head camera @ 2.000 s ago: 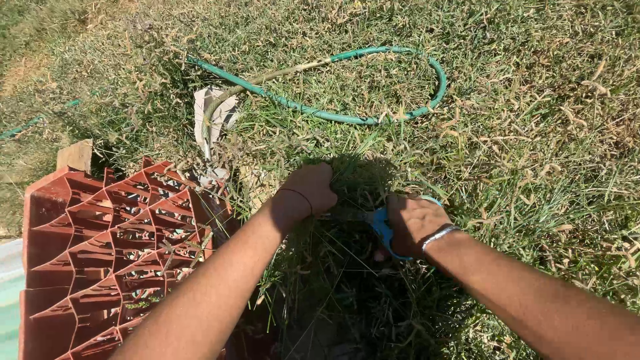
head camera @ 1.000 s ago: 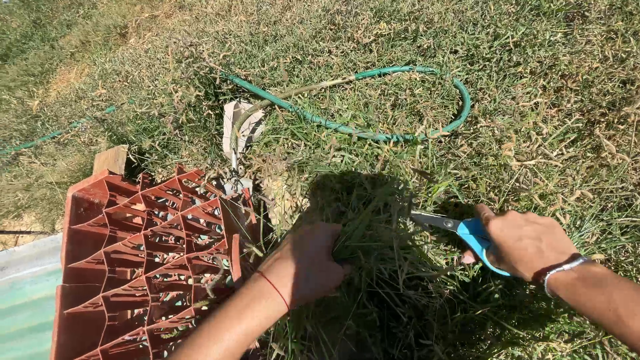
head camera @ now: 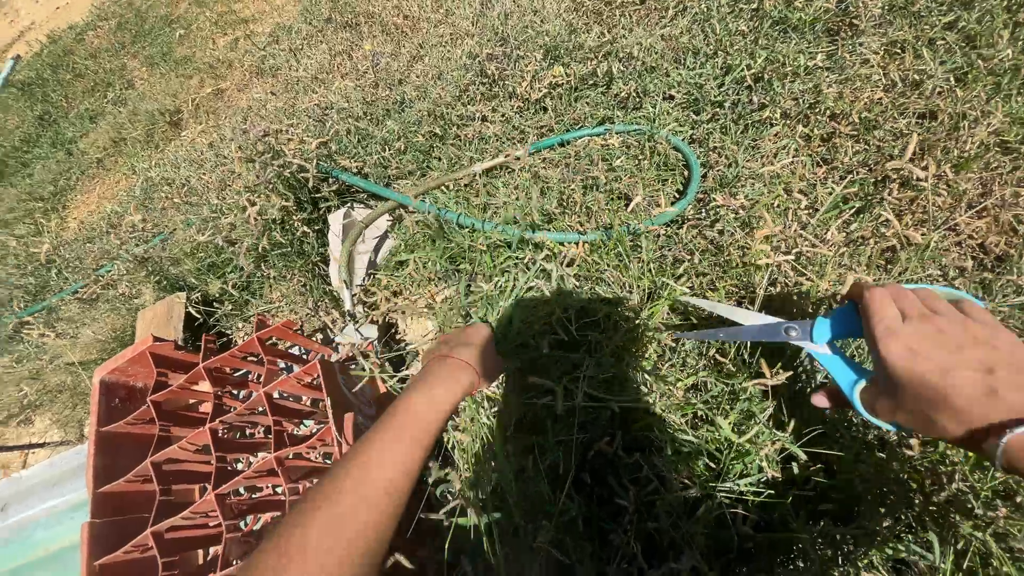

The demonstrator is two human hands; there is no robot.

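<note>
My right hand (head camera: 936, 368), at the right, holds a pair of scissors (head camera: 800, 330) by blue handles. The blades point left and stand a little apart over the grass (head camera: 720, 432), with nothing seen between them. My left hand (head camera: 468, 356) is down at the grass left of the dark shadow, beside the red plastic crate-like grid. Its fingers are hidden from view, so whether it grips any grass cannot be told.
A green hose (head camera: 692, 172) loops on the grass ahead, crossing a pale crumpled scrap (head camera: 370, 248). The red plastic grid (head camera: 216, 448) lies at lower left, by a wood block (head camera: 160, 318) and a translucent greenish sheet (head camera: 44, 512).
My right hand with the scissors has moved right, away from my left hand, and the blades have parted. My left hand has shifted left, nearer the red grid.
</note>
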